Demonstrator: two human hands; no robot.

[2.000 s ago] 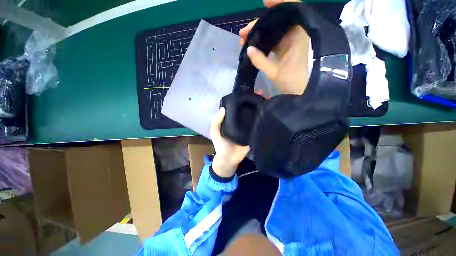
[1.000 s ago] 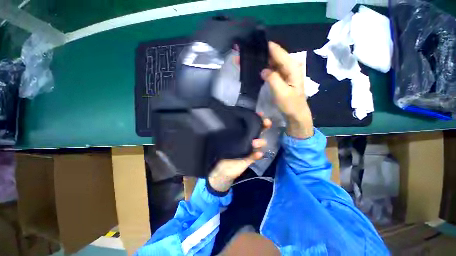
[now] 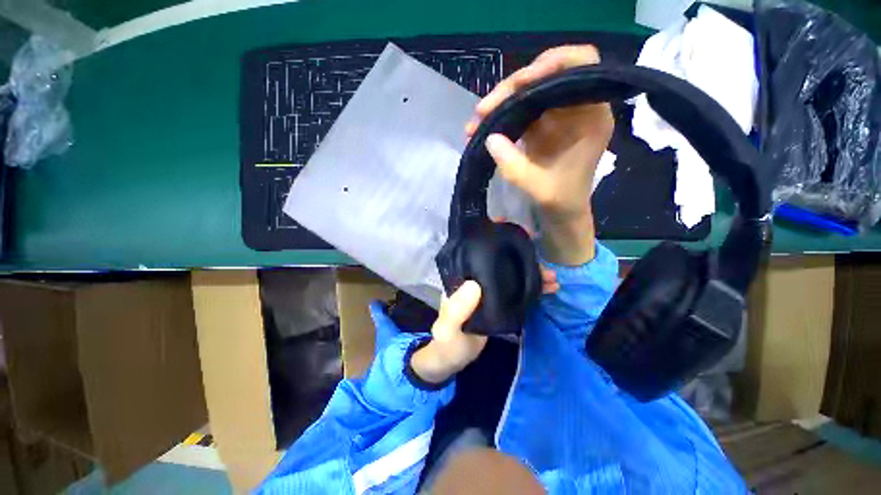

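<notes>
A black over-ear headset is held up above the bench edge, its band arching to the right. My left hand grips the left ear cup, thumb on its near side. My right hand holds the headband near its left end, fingers over the band and thumb inside the arch. The other ear cup hangs free at the lower right. A grey-white translucent bag lies flat and slanted on the black mat, left of the headset. No boom microphone can be made out.
White cloths lie at the mat's right, partly behind the headband. Beyond them is a blue-rimmed tray with clear-wrapped black items. Crumpled clear plastic lies at the far left. Open cartons stand below the bench edge.
The headset has turned and swung right, opening the arch and uncovering the grey-white bag. My left hand stays on a cup. My right hand remains at the band, with its fingers now over it.
</notes>
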